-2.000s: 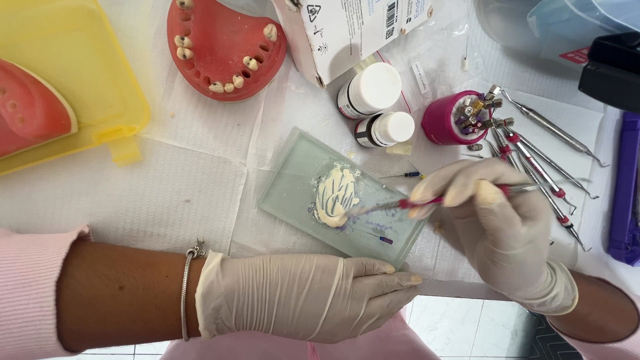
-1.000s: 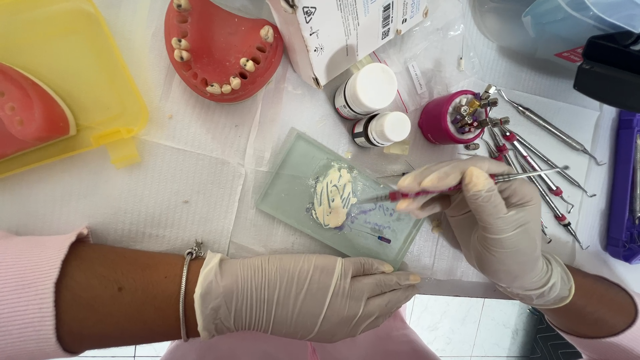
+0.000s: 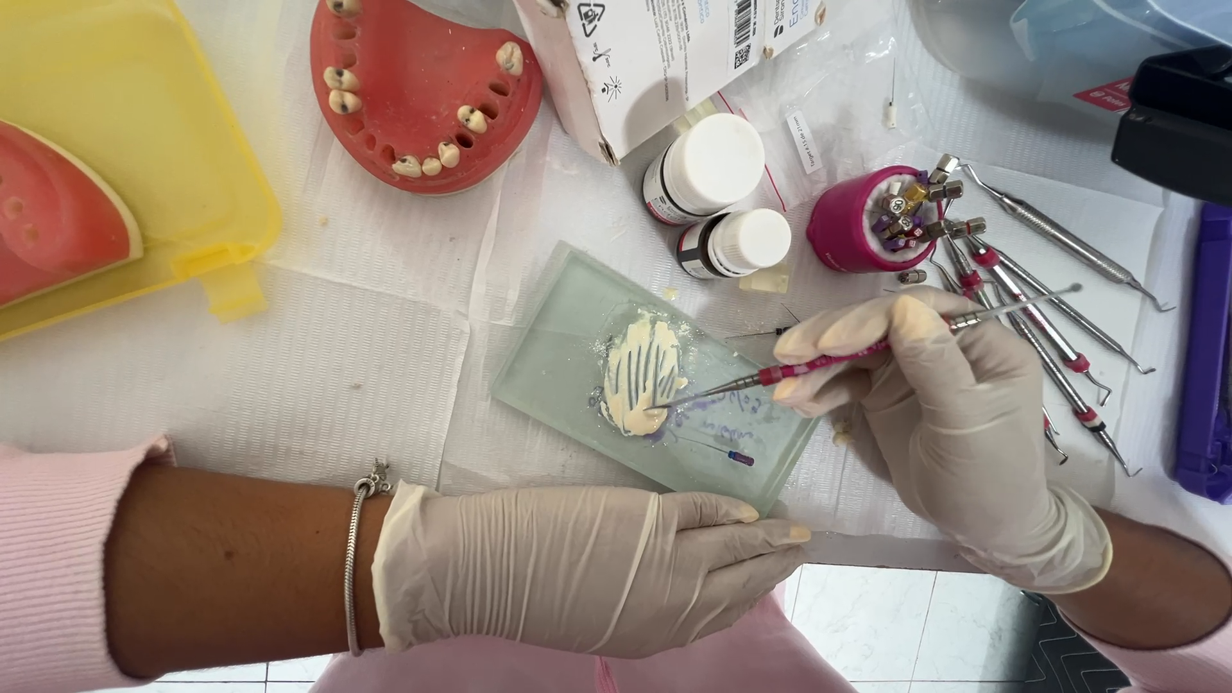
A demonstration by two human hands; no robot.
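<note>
My gloved right hand (image 3: 924, 404) grips a dental spatula with a red-pink handle (image 3: 818, 365). Its metal tip touches the lower right of the cream-coloured paste (image 3: 640, 375), which is streaked across a glass mixing slab (image 3: 558, 337). My gloved left hand (image 3: 597, 568) lies flat with fingers extended along the slab's near edge, holding nothing. A small endodontic file with a purple-blue handle (image 3: 740, 458) rests on the slab, beside purple writing. Another thin file (image 3: 760, 333) lies by the slab's far right edge, partly near my right fingers.
Two white-capped bottles (image 3: 717, 164) (image 3: 751, 241) stand behind the slab, beside a pink file holder (image 3: 852, 226). Dental hand instruments (image 3: 1059, 231) lie at right. A red dental model (image 3: 423, 87), a white carton (image 3: 635, 67) and a yellow case (image 3: 221, 115) are at the back and left.
The spatula tip has moved from the slab's right part onto the paste, whose streaks look different. My left hand has stayed beside the slab.
</note>
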